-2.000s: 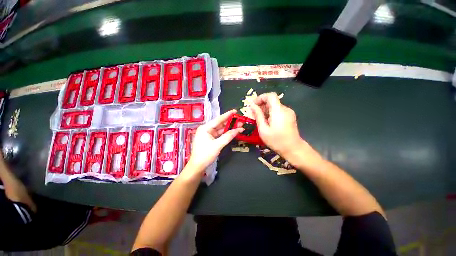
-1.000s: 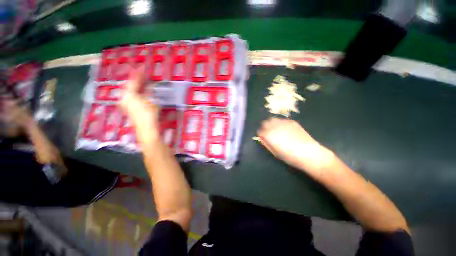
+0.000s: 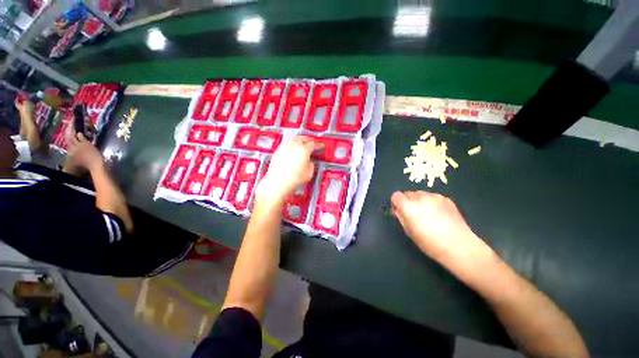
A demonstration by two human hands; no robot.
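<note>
A translucent whitish tray [image 3: 366, 157] holds red plastic frames [image 3: 256, 140] in two rows of upright pockets and a middle row of sideways ones. My left hand [image 3: 286, 170] is over the tray, its fingertips at the left end of the right-hand sideways frame [image 3: 333, 149]; whether it grips that frame is unclear. A heap of small pale strips [image 3: 427, 161] lies right of the tray. My right hand [image 3: 429, 215] is just below the heap, fingers curled together near the bench; a tiny dark bit shows at its fingertips, too small to identify.
A black block on a grey arm [image 3: 559, 101] stands at the upper right. A white edge strip [image 3: 455, 108] runs behind the tray. At the left, another person [image 3: 63, 210] works at a second tray [image 3: 105, 105], with a smaller pile of pale strips [image 3: 127, 124] beside it.
The held red frame has left my hands, and the formerly bare middle pocket now holds one. My left hand moved over the tray, then rightward across it. My right hand dropped below the heap. The view has turned left.
</note>
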